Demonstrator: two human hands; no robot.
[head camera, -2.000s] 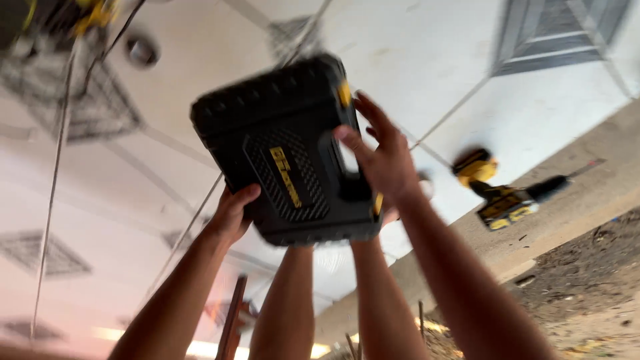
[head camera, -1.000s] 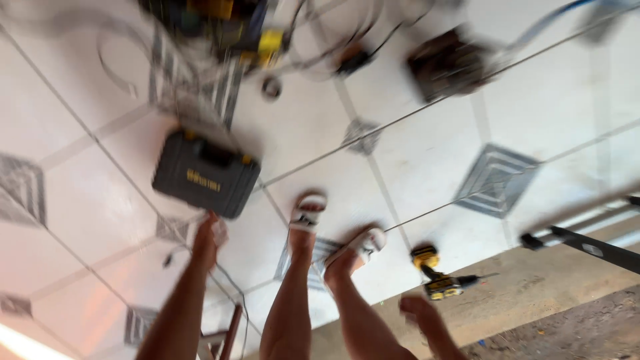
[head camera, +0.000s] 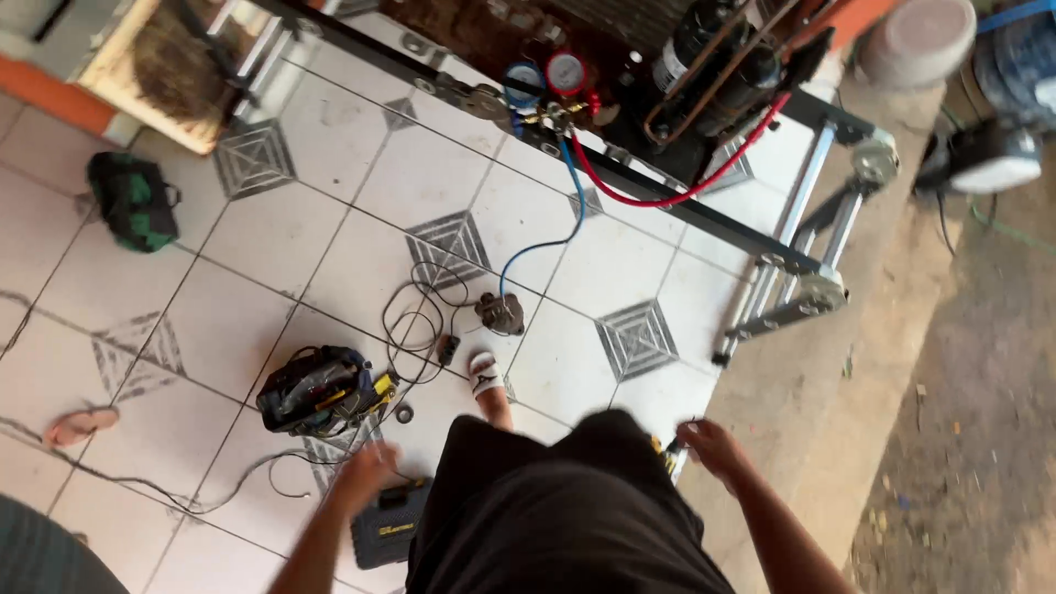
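My left hand (head camera: 369, 474) is blurred at lower centre-left, above a black plastic tool case (head camera: 386, 528) with yellow lettering on the floor; nothing shows in it. To the right of my dark shorts, my right hand (head camera: 708, 441) hangs with curled fingers beside a partly hidden yellow and black tool (head camera: 660, 452); whether it touches the tool cannot be told. An open tool bag (head camera: 318, 392) stands ahead of my left hand, with a black roll (head camera: 403, 413) beside it. A manifold gauge set (head camera: 549, 91) rests at a folding ladder, its blue hose reaching a small dark pump-like device (head camera: 500, 313).
The folding ladder (head camera: 718, 219) spans the top and right, near a compressor (head camera: 714, 49) with copper pipes. Looped black cable (head camera: 392, 334) lies ahead of my sandalled foot (head camera: 487, 375). A green and black bag (head camera: 132, 200) and a pink sandal (head camera: 81, 426) are at left.
Both hands held the case two seconds ago; one second ago it was at the floor by my left hand. Now both hands are apart from it. The view has swung to take in the ladder and gauges.
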